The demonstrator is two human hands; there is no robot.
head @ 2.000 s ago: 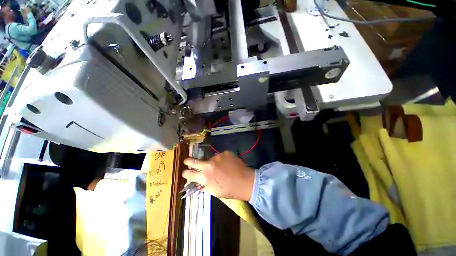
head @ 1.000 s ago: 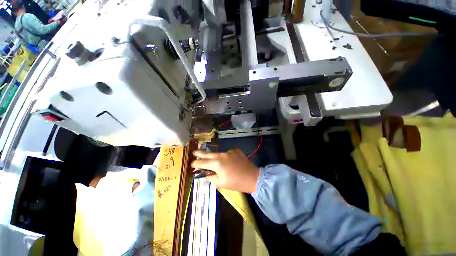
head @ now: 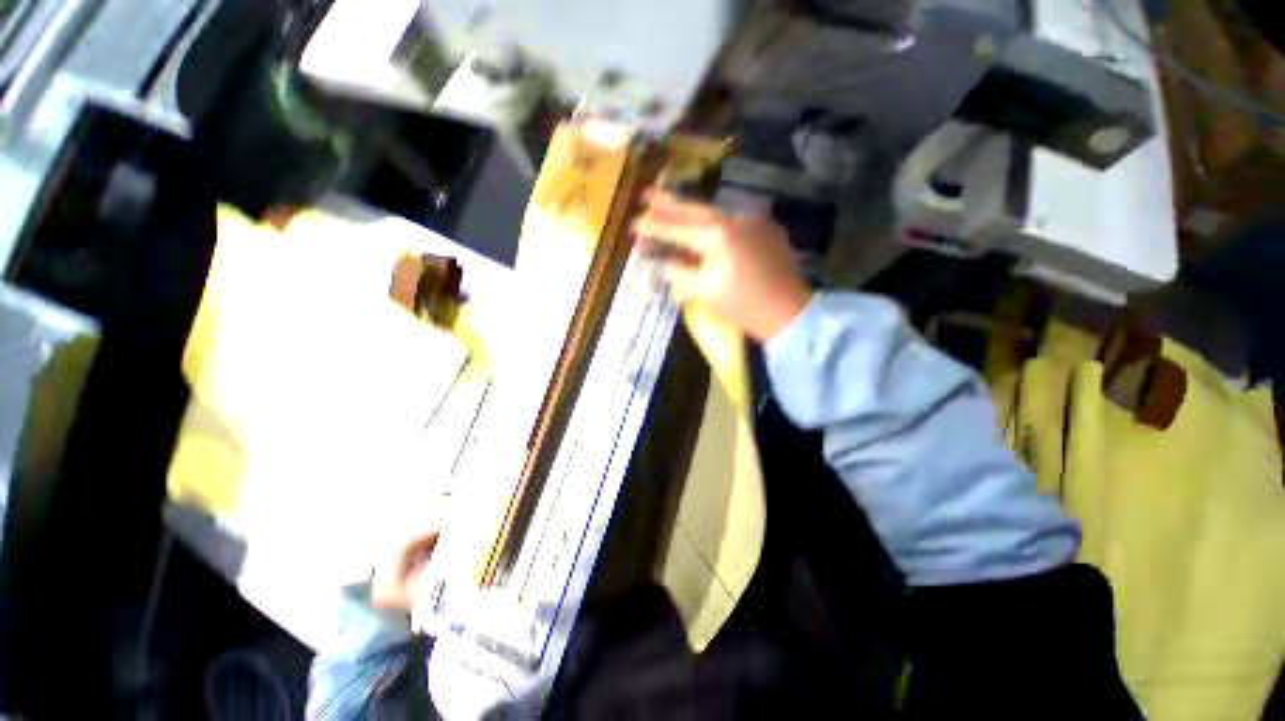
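The template board (head: 578, 190), orange-yellow with a dark slot, lies along the white-silver machine arm (head: 613, 373). My right hand (head: 726, 261) is at the far end of the arm, beside the template; something small and dark shows at its fingers, too blurred to name. My left hand (head: 405, 571) is at the near left side of the arm, partly hidden and blurred; its grip is unclear. A yellow panel, washed out white (head: 324, 380), lies left of the arm with a brown tab (head: 426, 287). Yellow material (head: 729, 493) hangs right of the arm.
The white sewing head (head: 592, 49) is at the top, blurred. The metal carriage (head: 1064, 106) and white table (head: 1113, 211) are at the upper right. A yellow panel stack (head: 1184, 493) with a brown loop (head: 1141, 378) lies right. A black screen (head: 92, 211) is left.
The view has shifted down and tilted, so the head sits higher. My left hand now shows by the near end of the arm. My right hand remains by the template.
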